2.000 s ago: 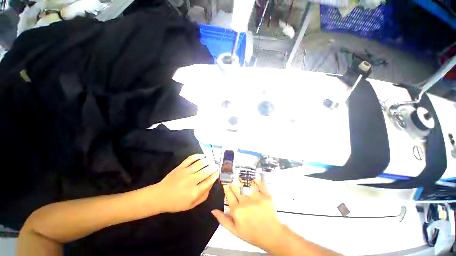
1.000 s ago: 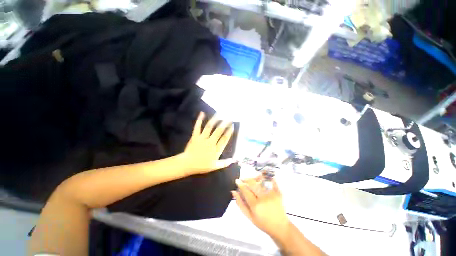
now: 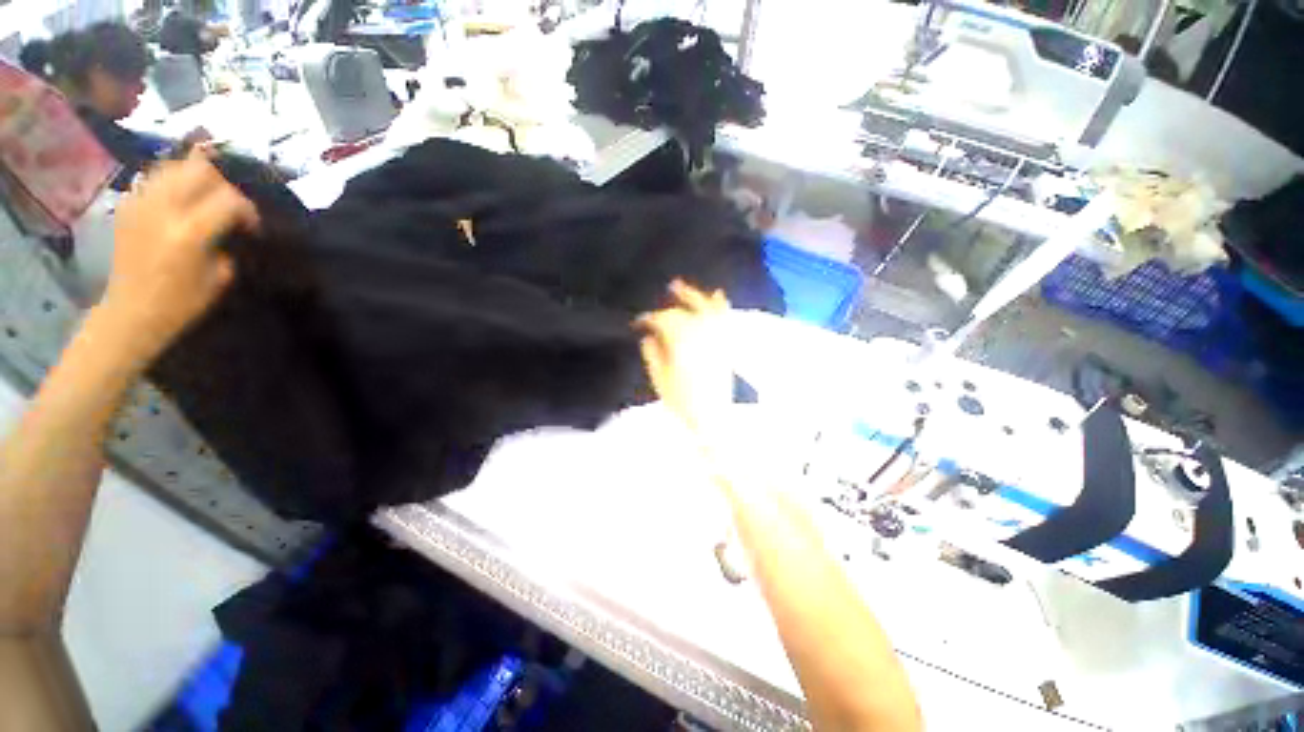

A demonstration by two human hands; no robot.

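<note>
A large black garment [image 3: 472, 315] is spread and partly lifted at the left of the machine table, with a small tan mark near its top. My left hand [image 3: 179, 236] is raised at the far left, its fingers closed on the garment's edge. My right hand [image 3: 687, 343] grips the garment's right side, left of the machine head. The white sewing machine [image 3: 987, 443] with a blue stripe stands at the right, its needle area away from the cloth. Two black fabric strips [image 3: 1075, 493] lie over its head.
A pale measuring strip [image 3: 601, 622] runs along the table's front edge. Black cloth [image 3: 372, 629] and blue crates lie below. A blue crate [image 3: 809, 283] stands behind the table. A person [image 3: 107, 86] sits at the upper left. Another machine [image 3: 1023, 65] and a dark heap [image 3: 665, 79] are behind.
The view has swung left. Both hands have left the needle area; my left hand has risen to the far left with the garment's edge, my right hand has moved onto the garment. The cloth has shifted off the machine.
</note>
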